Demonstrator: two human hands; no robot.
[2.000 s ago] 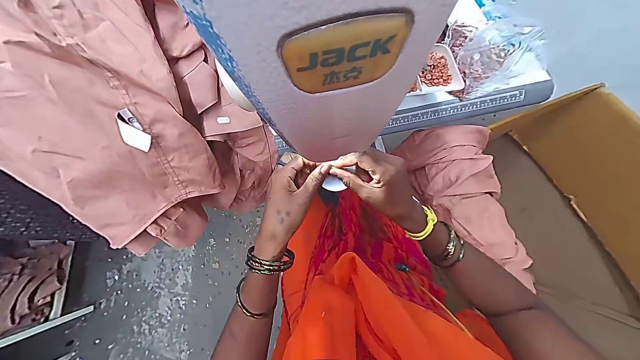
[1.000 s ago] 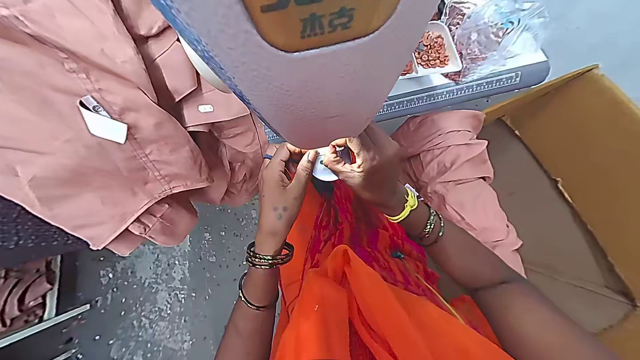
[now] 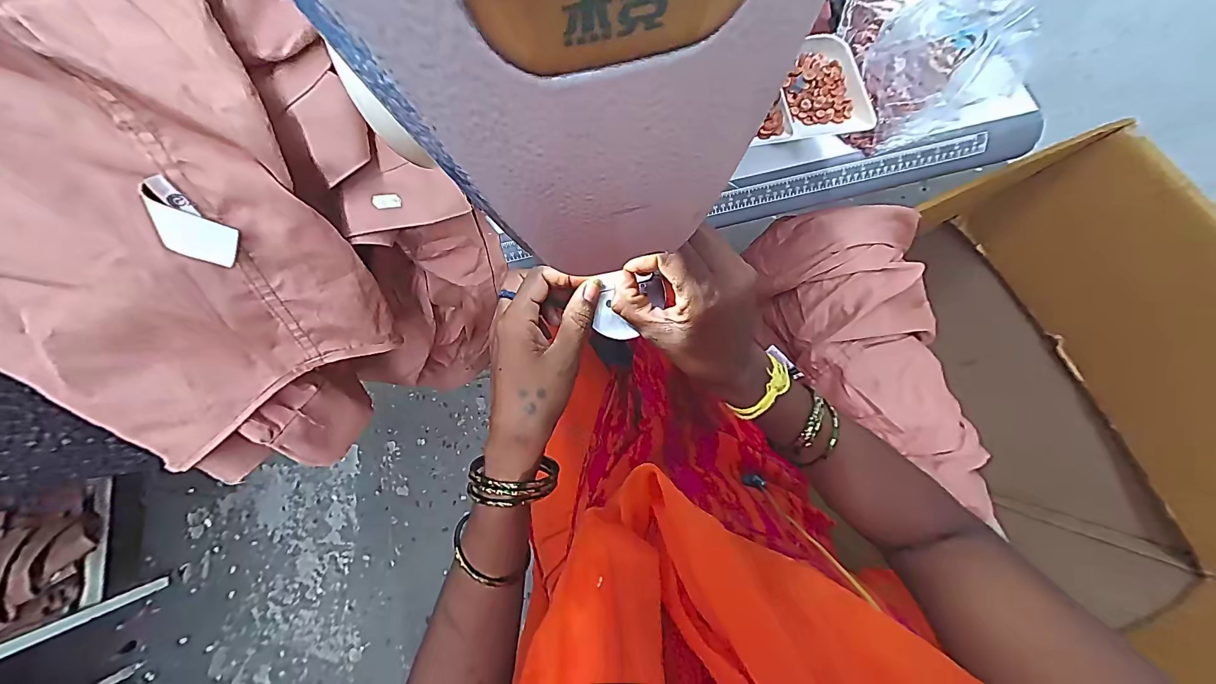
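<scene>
Under the head of a Jack sewing machine (image 3: pixel 608 152), my left hand (image 3: pixel 541 351) pinches the edge of pink fabric between thumb and forefinger. My right hand (image 3: pixel 689 313) is just beside it, thumb and forefinger curled together at the same cloth; whether a small thing is between them cannot be told. A round white machine part (image 3: pixel 616 318) shows between the two hands. A pink garment (image 3: pixel 855 275) hangs from the table edge on the right of my right hand. The needle area is hidden behind the machine head.
More pink garments (image 3: pixel 190 237) with a white tag (image 3: pixel 195 233) are heaped at the left. A white tray (image 3: pixel 860 95) of small buttons and a clear plastic bag (image 3: pixel 940 66) lie at the back right. An open cardboard box (image 3: pixel 1092 285) stands at right, cut pieces (image 3: pixel 43 560) lower left.
My right hand has turned, its fingers now curled more than two seconds ago. My left hand keeps its pinch at the cloth. The view has shifted slightly.
</scene>
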